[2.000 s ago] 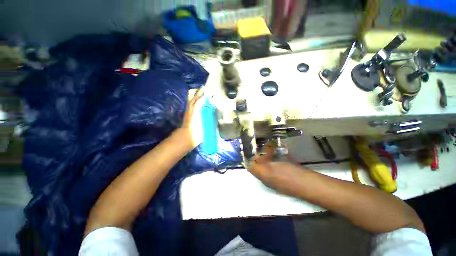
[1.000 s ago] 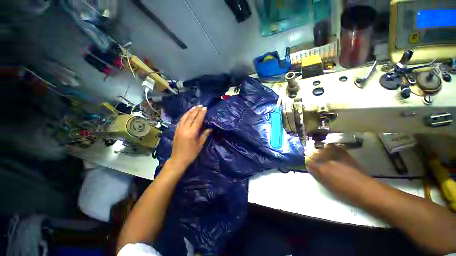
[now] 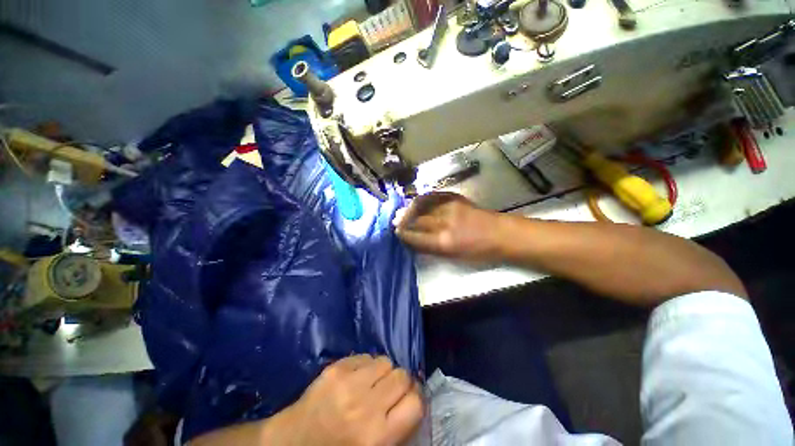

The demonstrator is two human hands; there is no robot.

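Note:
The shiny navy puffer jacket (image 3: 279, 270) lies across the left of the table and hangs down toward my lap. My left hand (image 3: 362, 402) is closed on the jacket near the bottom of the view. My right hand (image 3: 436, 225) pinches the jacket's edge beside the needle area, under the head of the cream sewing machine (image 3: 488, 96). The fingertips are in bright light, and the needle itself cannot be made out. A turquoise bar (image 3: 344, 192) sits just left of the head, over the cloth.
Under the arm lie a yellow-handled tool (image 3: 641, 196), a small white box (image 3: 526, 145) and a red-handled tool (image 3: 750, 146). A blue holder (image 3: 301, 63) stands behind the head. Another machine (image 3: 74, 283) is at the left.
My left hand has moved from the upper part of the jacket down to its near edge and closed on it. The jacket is drawn toward my lap. The view has shifted; my right hand stays near the needle.

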